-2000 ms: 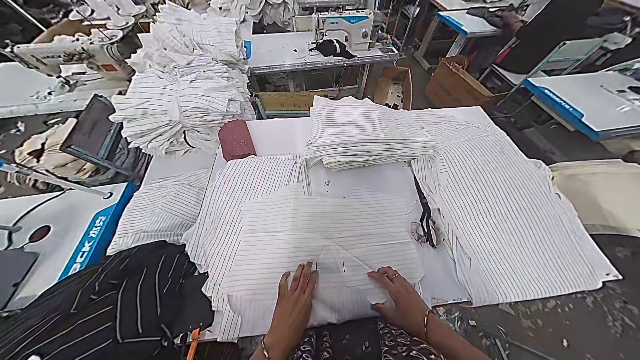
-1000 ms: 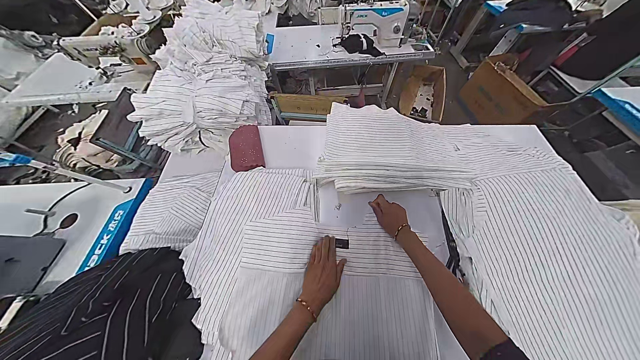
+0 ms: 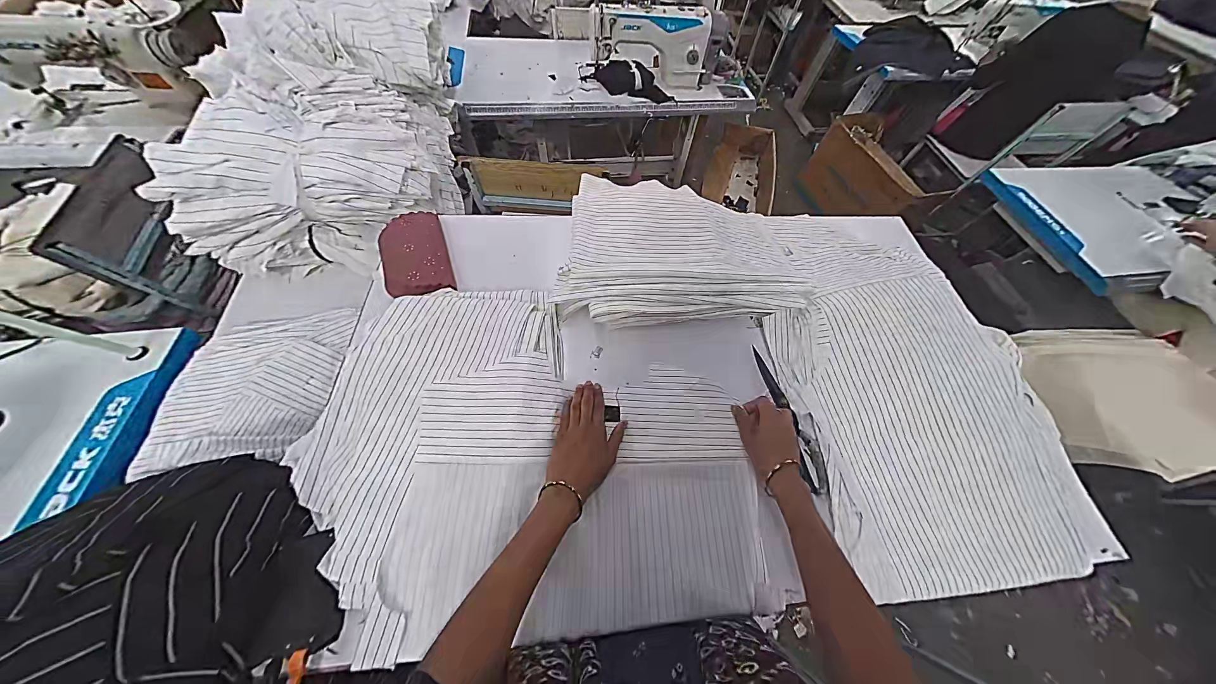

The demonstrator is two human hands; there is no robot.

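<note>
A white striped garment piece (image 3: 589,541) lies spread on the white table in front of me, a small dark label (image 3: 612,413) near its upper middle. My left hand (image 3: 582,442) rests flat on it, fingers just left of the label. At the piece's upper right edge, my right hand (image 3: 768,435) has its thumb and fingers drawn together; whether cloth is pinched between them is hard to tell. Black scissors (image 3: 807,446) lie beside and partly behind the right hand. Beyond the hands sits a folded stack of striped pieces (image 3: 679,256).
More striped cloth lies left and right (image 3: 950,446) on the table. A maroon patterned pad (image 3: 416,255) sits at the back left edge, near a tall cloth pile (image 3: 304,161). Black striped fabric (image 3: 161,570) is at lower left. A sewing machine (image 3: 655,43) stands ahead.
My right hand has moved from near the folded stack to the piece's right edge, beside the scissors. The dark label, not visible at first, shows in the two later frames.
</note>
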